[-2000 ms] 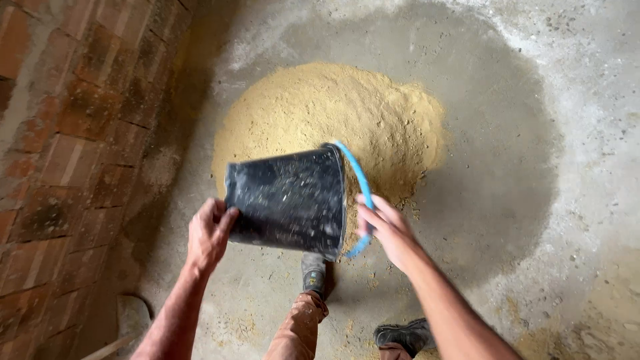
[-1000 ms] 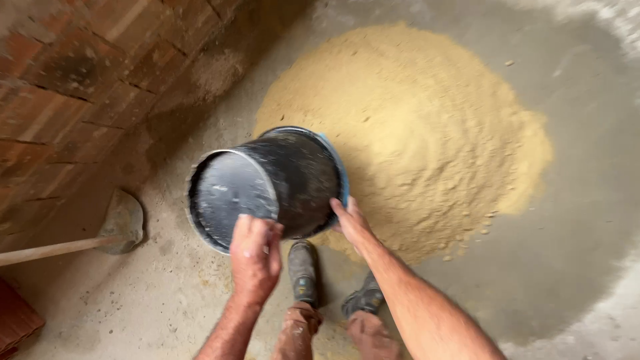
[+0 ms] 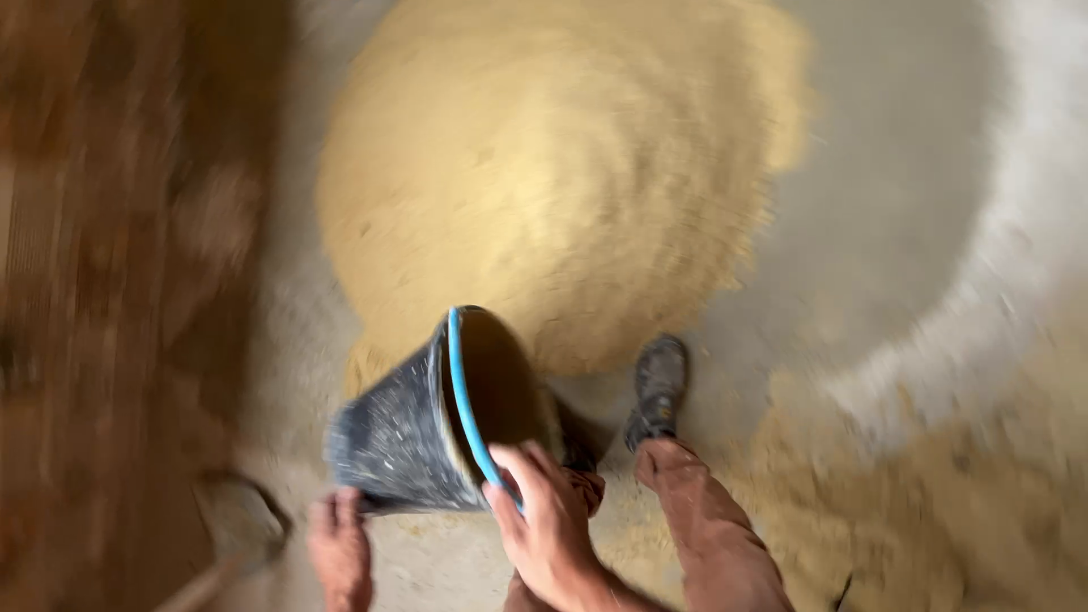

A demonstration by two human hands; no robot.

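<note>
A black plastic bucket (image 3: 395, 438) with a light blue handle (image 3: 463, 391) is tilted on its side at the lower middle, its mouth facing right. Sand-coloured residue shows on the rim, and the inside is in shadow. At the bucket's base, my left hand (image 3: 342, 544) has its fingers against the lower edge. My right hand (image 3: 544, 518) grips the blue handle beside the rim. Just beyond the bucket, a broad heap of yellow sand (image 3: 527, 178) lies on the concrete floor.
A blurred brick wall (image 3: 110, 255) runs down the left side. A shovel (image 3: 242, 523) lies at the lower left. My boot (image 3: 661, 382) stands near the heap's lower edge. Scattered sand (image 3: 926, 501) covers the floor at the lower right, below a darker patch of concrete (image 3: 884, 170).
The bucket's mouth has turned to face right, showing its inside. My left hand has moved to the edge of its base, and my right hand is now on the blue handle. The view has shifted.
</note>
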